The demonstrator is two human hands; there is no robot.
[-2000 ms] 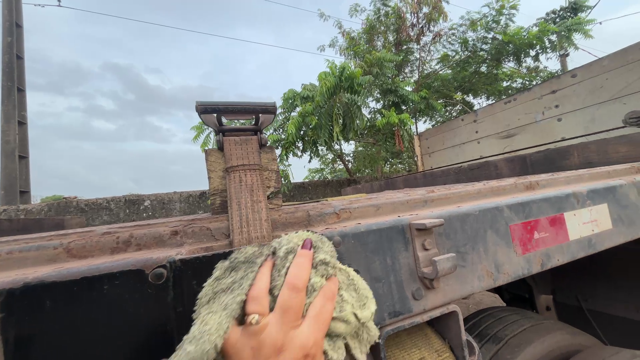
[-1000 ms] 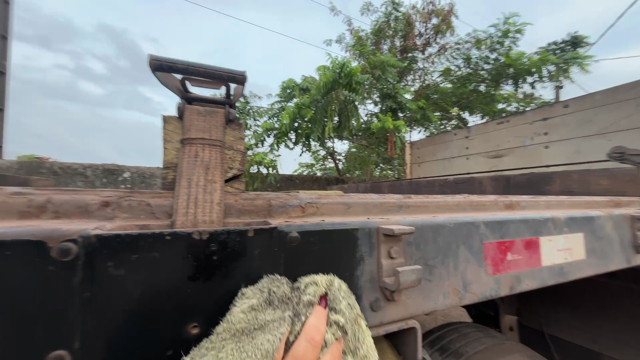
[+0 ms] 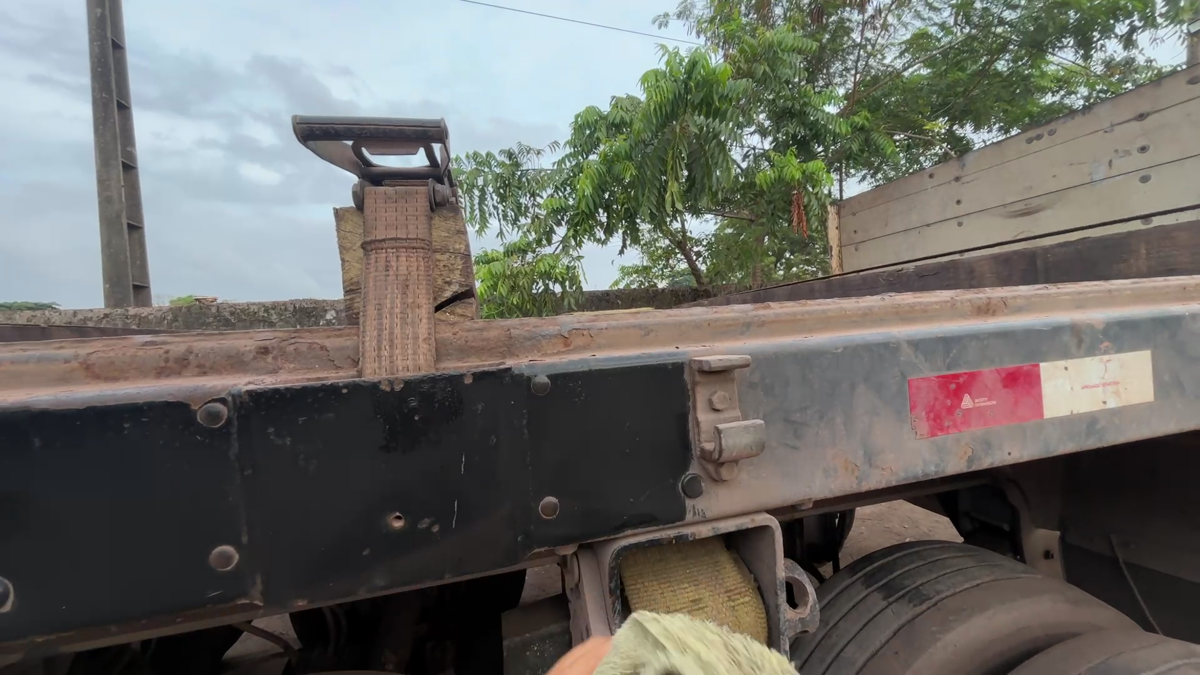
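At the bottom edge, a sliver of skin, apparently my left hand [image 3: 579,656], shows against a pale green fluffy cloth [image 3: 696,649]. Most of that hand and cloth is cut off by the frame. The cloth overlaps the lower part of a yellowish webbing roll [image 3: 696,579] inside a metal bracket. Above runs the truck bed's side rail [image 3: 844,422], whose left part is glossy black [image 3: 375,469] with rivets, while its right part is dull and dusty. My right hand is out of view.
A brown ratchet strap [image 3: 398,281] passes over the rail in front of a wooden block [image 3: 455,253]. A metal catch [image 3: 727,417] and a red-and-white reflective strip [image 3: 1031,396] are on the rail. Tires [image 3: 947,600] sit below right, under the bed.
The hand and cloth have moved down from the black rail face to the frame's bottom edge. The view has shifted, with more of the rail's underside now visible.
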